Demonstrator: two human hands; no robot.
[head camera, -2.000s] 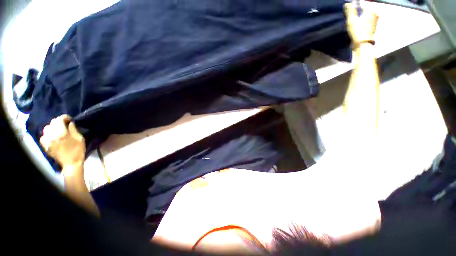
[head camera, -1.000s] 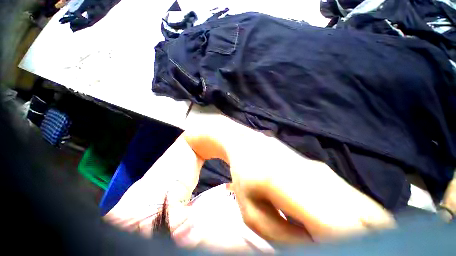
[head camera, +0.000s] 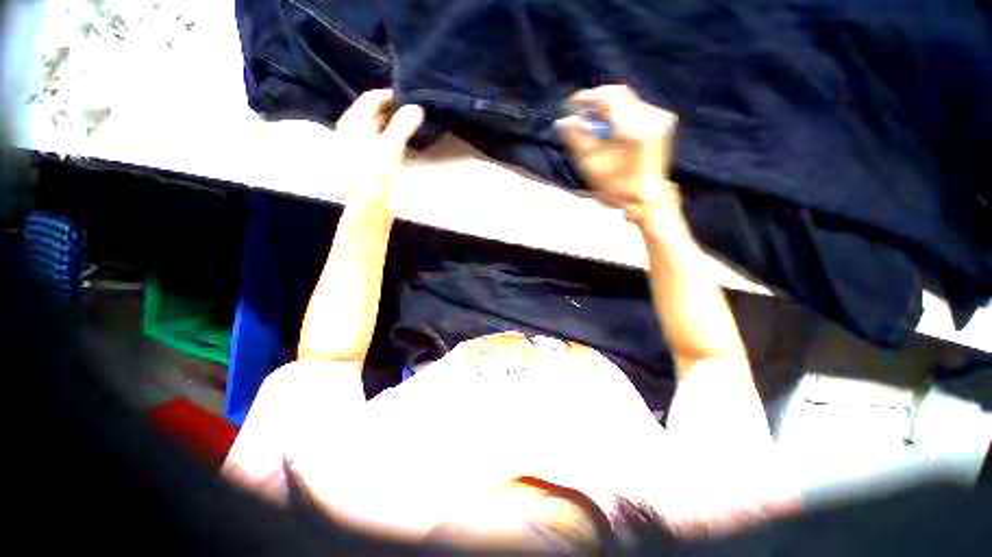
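The dark navy denim garment (head camera: 761, 109) is spread over the table, with its near edge close to the table's front. My left hand (head camera: 377, 128) pinches the garment's near edge, left of centre, between thumb and fingers. My right hand (head camera: 622, 141) is to its right, over the near part of the garment, blurred, with the fingers curled round a small blue thing, likely the thread snips (head camera: 594, 124). The blades cannot be made out. Pale stitching lines show on the cloth at the upper left and between the hands.
The white tabletop (head camera: 131, 109) has small loose bits on it at the left. Below the table edge are a blue bin (head camera: 267, 294), a green crate (head camera: 180, 326), a red item (head camera: 196, 426) and a blue checked item (head camera: 54, 248). Dark cloth (head camera: 522, 305) lies by my lap.
The view has shifted. Both hands are now at the garment's near edge; one second ago my arms reached low across the view. The left hand pinches cloth and the right holds the blue thing.
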